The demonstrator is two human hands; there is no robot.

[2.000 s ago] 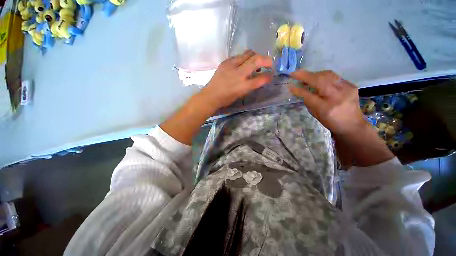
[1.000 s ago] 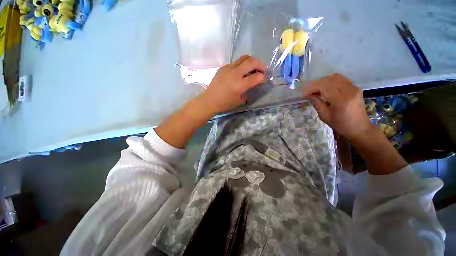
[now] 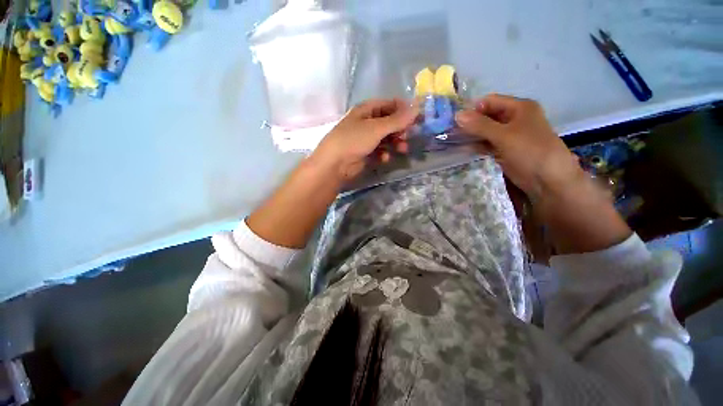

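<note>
A plush toy piece [image 3: 438,112] with two yellow heads and a blue body lies in a clear shiny bag at the table's front edge. My left hand [image 3: 366,136] pinches the left side of the bag between thumb and fingers. My right hand [image 3: 511,131] pinches its right side. The toy sits upright between both hands, heads away from me. The bag's outline is hard to see. The stack of empty bags [image 3: 305,75] lies just beyond my left hand.
A pile of unpacked plush [image 3: 79,55] is at the far left. A small white object [image 3: 30,179] lies below it. Thread snips [image 3: 622,67] lie at the right. An open carton [image 3: 674,170] with packed plush [image 3: 606,162] is below the table edge at right.
Both hands have moved in close to the toy and now grip the bag's sides. One second ago the bagged toy lay between them on the table, its bag spread wider.
</note>
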